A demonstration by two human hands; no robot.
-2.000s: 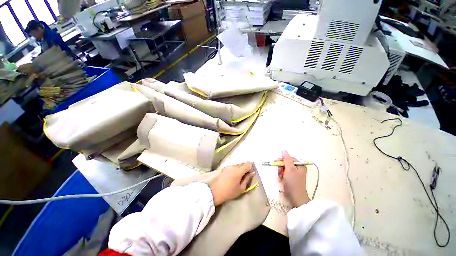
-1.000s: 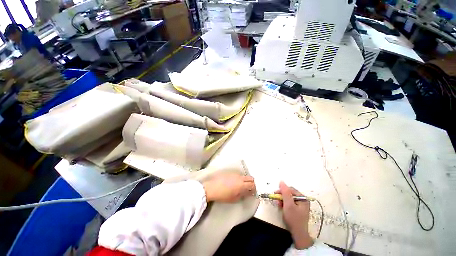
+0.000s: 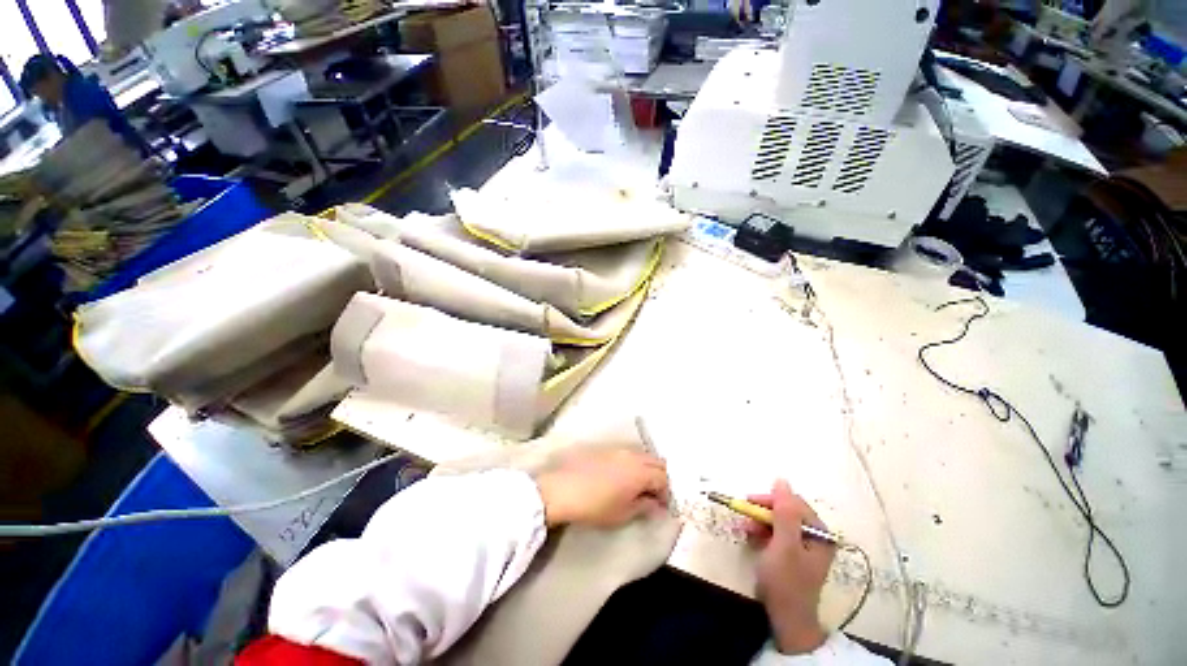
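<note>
A beige fabric workpiece [image 3: 553,592] lies over the table's front edge and the wearer's lap. My left hand [image 3: 607,487] pinches its upper right edge, fingertips closed on the fabric; what lies under the fingers is hidden. My right hand [image 3: 791,559] holds a slim yellow-and-white pen-like tool [image 3: 752,510], its metal tip pointing left. The tip is a short way right of my left fingertips and does not touch the fabric. A thin cord runs from the tool's rear end.
Folded beige pieces with yellow binding [image 3: 430,371] are piled at left. A blue bin [image 3: 143,572] stands lower left. A white machine [image 3: 820,143], black adapter [image 3: 764,234] and loose black cord [image 3: 1028,449] are beyond and to the right. A pale cable crosses at left.
My right hand has moved right and the tool tip has come away from the fabric edge. My left hand had shifted down the edge earlier and now stays about there.
</note>
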